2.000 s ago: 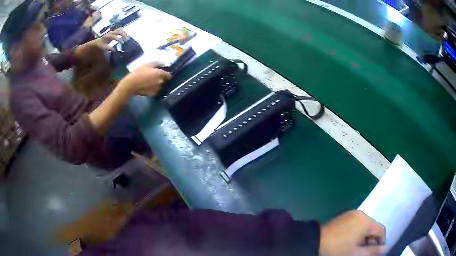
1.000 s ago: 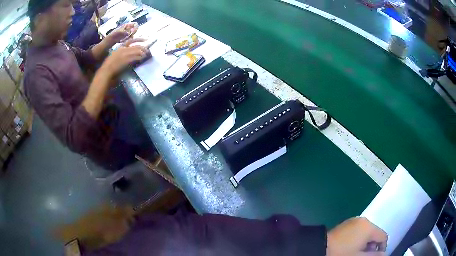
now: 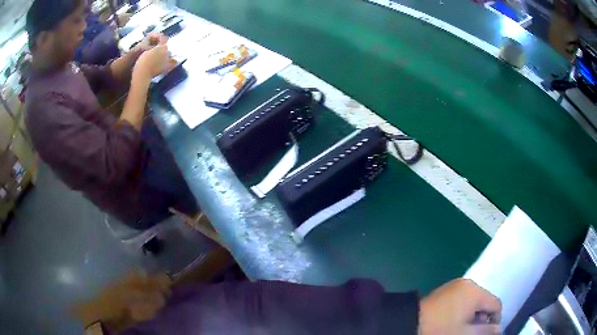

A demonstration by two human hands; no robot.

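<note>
Two black oblong units stand side by side on the green bench, the nearer unit (image 3: pixel 327 176) and the farther unit (image 3: pixel 262 131). Each has a row of light dots along its side and a dark strap loop at its far end. A white strip (image 3: pixel 330 212) sticks out from the nearer unit, and another white strip (image 3: pixel 278 171) from the farther one. My left hand (image 3: pixel 461 307) is at the bottom right with curled fingers, beside a white sheet (image 3: pixel 514 262). Its fingertips are unclear, so I cannot tell whether it holds anything. My right hand is not in view.
A seated person (image 3: pixel 85 131) works with both hands at a white work sheet (image 3: pixel 196 114) at upper left. Two open units with orange parts lie there. A pale strip (image 3: pixel 452 186) runs along the bench. A blurred brown shape is at bottom left.
The view has shifted slightly. The seated person's hands have moved away from the open units and come together over a dark item. My left hand has hardly moved.
</note>
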